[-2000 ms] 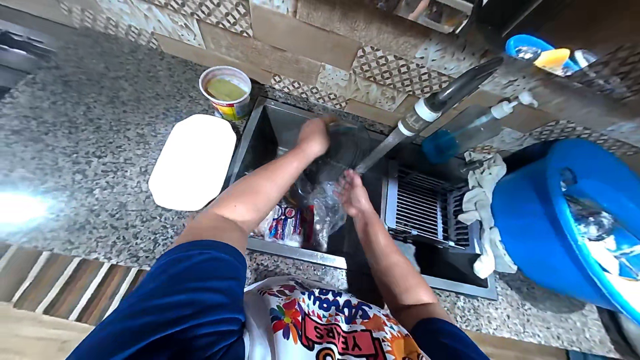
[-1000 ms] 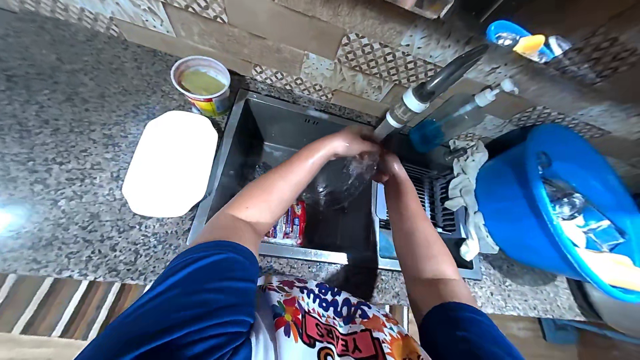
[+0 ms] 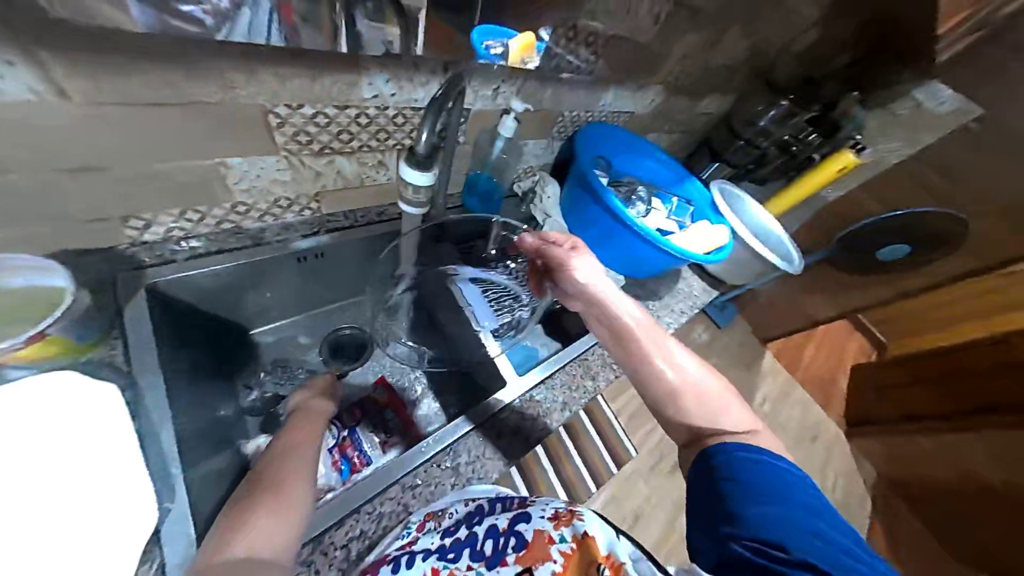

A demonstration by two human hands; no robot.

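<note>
A clear glass bowl or lid [image 3: 384,320], round and see-through, hangs tilted over the sink under the faucet [image 3: 432,144], from which water runs. My right hand [image 3: 560,264] grips its right rim. Down in the steel sink basin [image 3: 280,280], my left hand [image 3: 314,394] is at the edge of a small dark round item [image 3: 346,348], perhaps the drain strainer; whether its fingers hold it I cannot tell. Beside that hand lie a red and white printed plastic package [image 3: 364,436] and some clear, wet pieces.
A blue tub [image 3: 592,216] with glassware stands right of the sink, a pale pot [image 3: 756,232] behind it. A soap dispenser [image 3: 488,172] stands by the faucet. At left are a white tray or board [image 3: 72,480] and a plastic tub [image 3: 36,308].
My hands, close together under the faucet a second ago, are now apart: the left is low in the basin, the right holds the clear glass piece up. The view has swung to the right.
</note>
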